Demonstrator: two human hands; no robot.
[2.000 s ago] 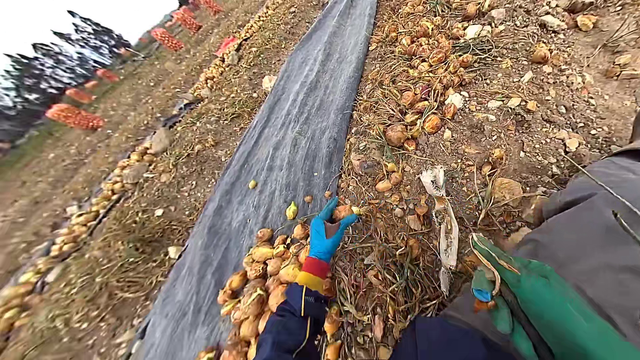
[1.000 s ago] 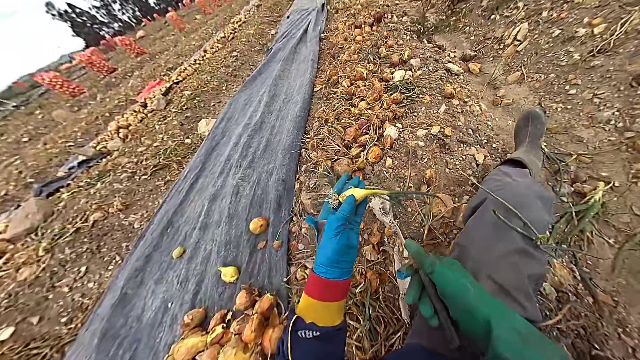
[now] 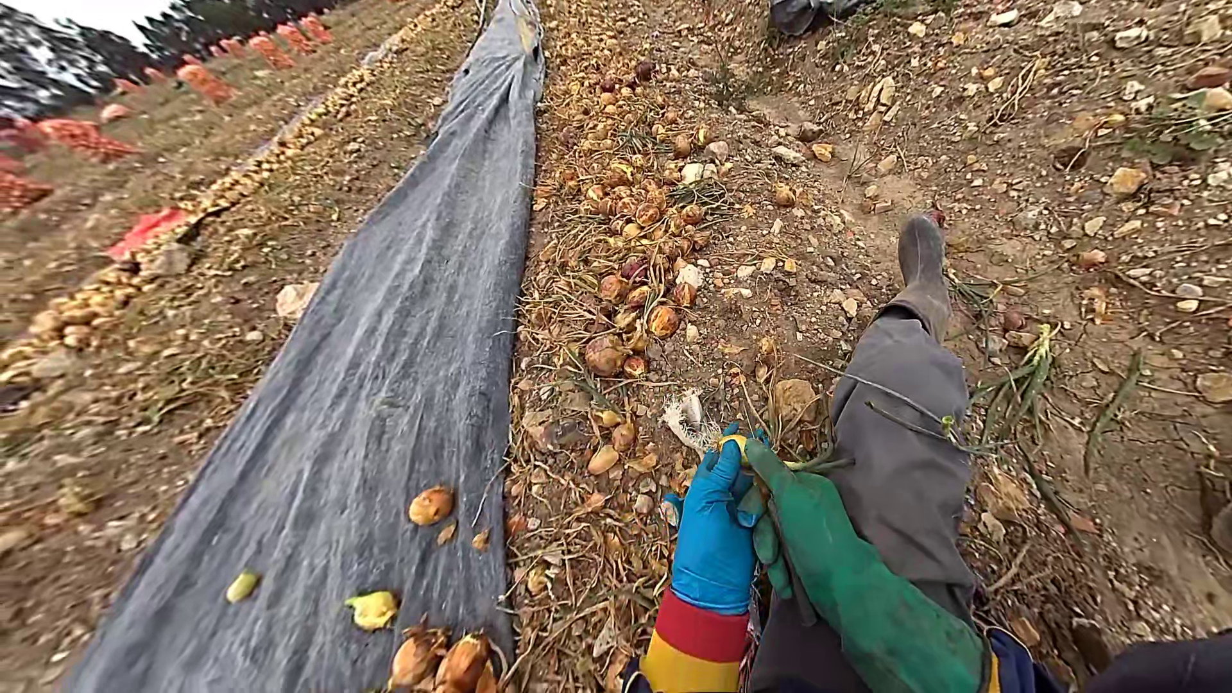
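Note:
My left hand (image 3: 717, 529), in a blue glove, holds a small yellow onion (image 3: 736, 446) by its root end, just above the soil. Against it is my right hand (image 3: 799, 510) in a green glove, its fingers closed around the onion's top and green stalk (image 3: 818, 465). Whether a tool is in the right hand cannot be told; its fingers are partly hidden. White fibrous roots or strands (image 3: 688, 423) show beside the left fingertips. To the left, a grey fabric sheet (image 3: 385, 385) bears a single onion (image 3: 431, 504), two yellow-green pieces and a few onions at the bottom edge.
A row of loose onions (image 3: 645, 212) lies on the soil beyond my hands. My booted leg (image 3: 905, 423) stretches forward on the right, with green stalks beside it. Red mesh sacks (image 3: 82, 138) and another onion row stand at the far left. Stones dot the ground.
My left hand has moved from over the onions by the sheet's edge to beside my right hand. Both hands have come together at the onion. The view has shifted.

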